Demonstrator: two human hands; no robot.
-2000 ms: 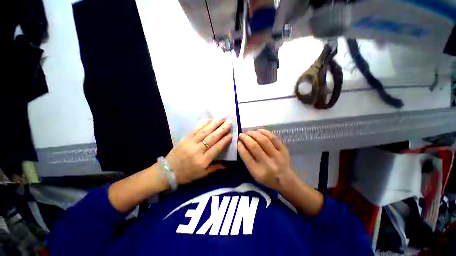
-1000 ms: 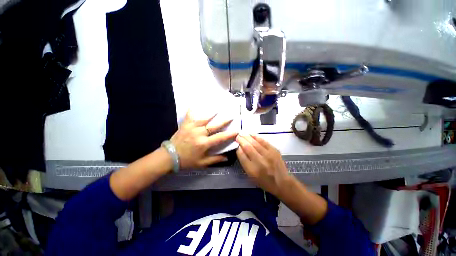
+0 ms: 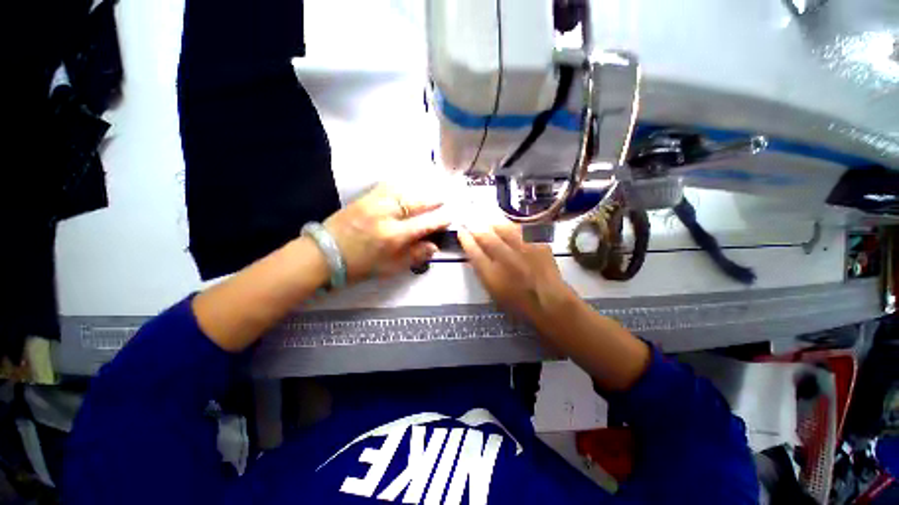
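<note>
A black fabric panel (image 3: 251, 148) with a stepped right edge lies on the white table, left of the sewing machine (image 3: 522, 94). My left hand (image 3: 382, 235) lies with fingers spread on the work just left of the needle area. My right hand (image 3: 508, 258) is beside it, its fingertips close to my left fingers, just below the machine head. A small dark piece of fabric (image 3: 449, 240) shows between my hands. Glare and my fingers hide the seam and presser foot, so I cannot tell whether my fingers pinch the layers.
Scissors (image 3: 631, 244) with wrapped handles lie right of the needle, partly under the head. A dark fuzzy strip (image 3: 712, 247) lies beyond them. A ragged black heap (image 3: 44, 178) is at far left. A ruler-marked table edge (image 3: 394, 328) runs in front. A red and white basket (image 3: 820, 424) stands at lower right.
Both hands have moved forward, closer to the machine head. The black panel has shifted forward and its stepped edge now shows. The camera view has also shifted.
</note>
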